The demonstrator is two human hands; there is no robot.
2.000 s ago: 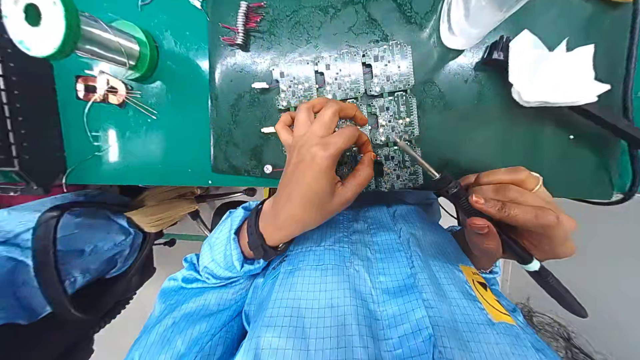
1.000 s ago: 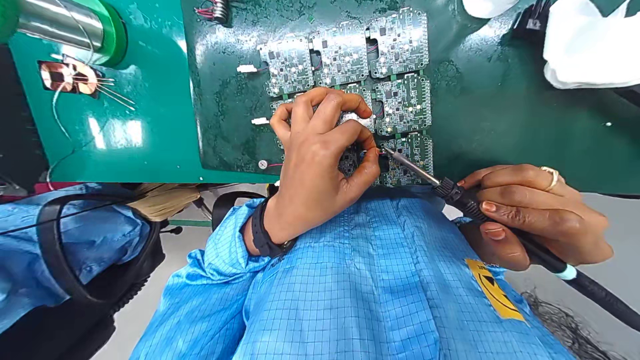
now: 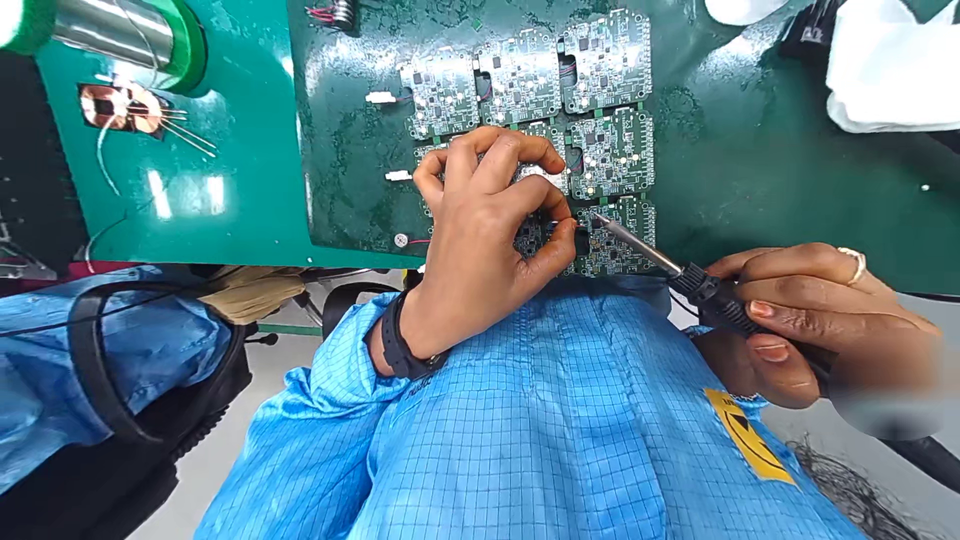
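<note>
Several printed circuit boards lie joined in a panel on a dark green mat. My left hand rests over the middle and lower boards, hiding part of them. Its thumb and index finger pinch close to a thin red wire at the edge of the lower right board. In my right hand is a soldering iron, whose metal tip touches or nearly touches that board's upper left corner. White connectors on short wires stick out left of the panel.
A solder wire spool stands at the upper left, above copper coils with loose leads. White tissue lies at the upper right. A bundle of red-ended wires is at the top. To the left is a person's blue sleeve.
The iron's tip has moved from the middle right board's lower edge down to the lower right board. My left hand keeps its pinched pose over the panel. The view has shifted slightly.
</note>
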